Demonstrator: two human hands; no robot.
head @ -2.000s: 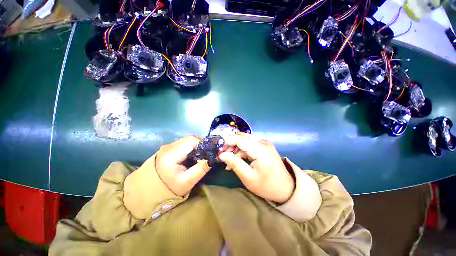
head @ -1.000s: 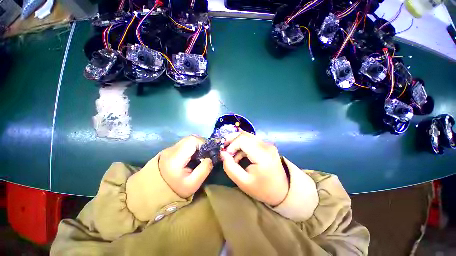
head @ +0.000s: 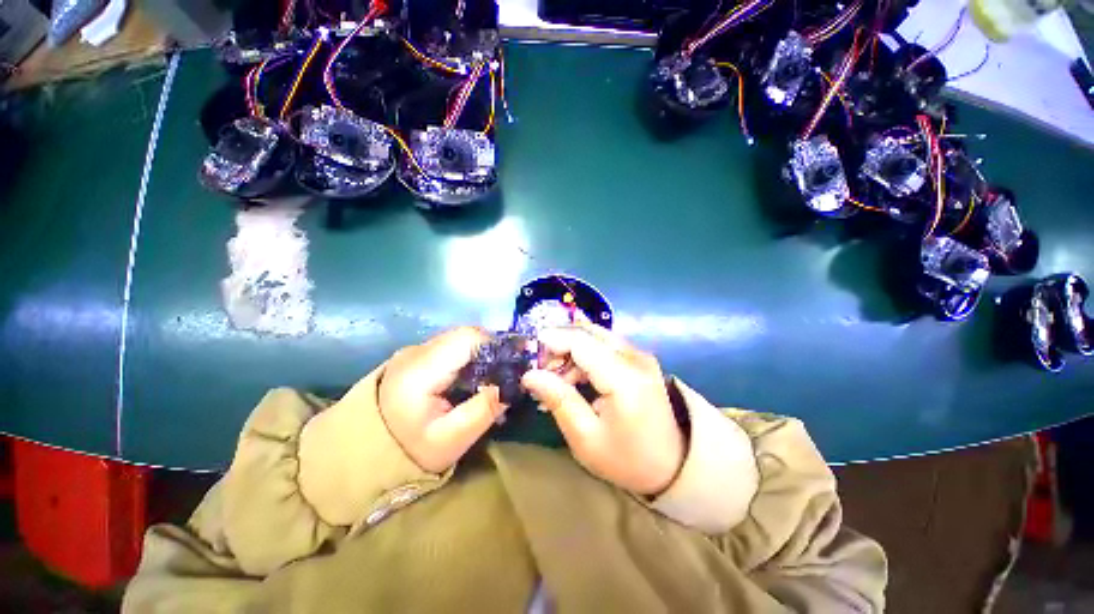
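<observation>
A black round camera housing (head: 584, 292) sits on the green bench just beyond my hands, with a silvery part and a small yellow spot inside. A dark circuit board module (head: 504, 365) is held up in front of it. My left hand (head: 434, 396) grips the module's left side between thumb and fingers. My right hand (head: 612, 402) is at the module's right edge, thumb and fingertips pinched together on something small and reddish there, perhaps a wire plug. The fingers hide most of that small part.
Wired units (head: 451, 156) stand in rows at the back left, and more wired units (head: 821, 175) at the back right. Two small black pieces (head: 1059, 321) lie at the far right. A whitish patch (head: 269, 270) marks the green bench (head: 396, 264). A red stool or bin (head: 79, 510) is below left.
The housing sits slightly farther right than two seconds ago. The module has turned a little between my fingertips, and my right fingers have shifted slightly at its edge.
</observation>
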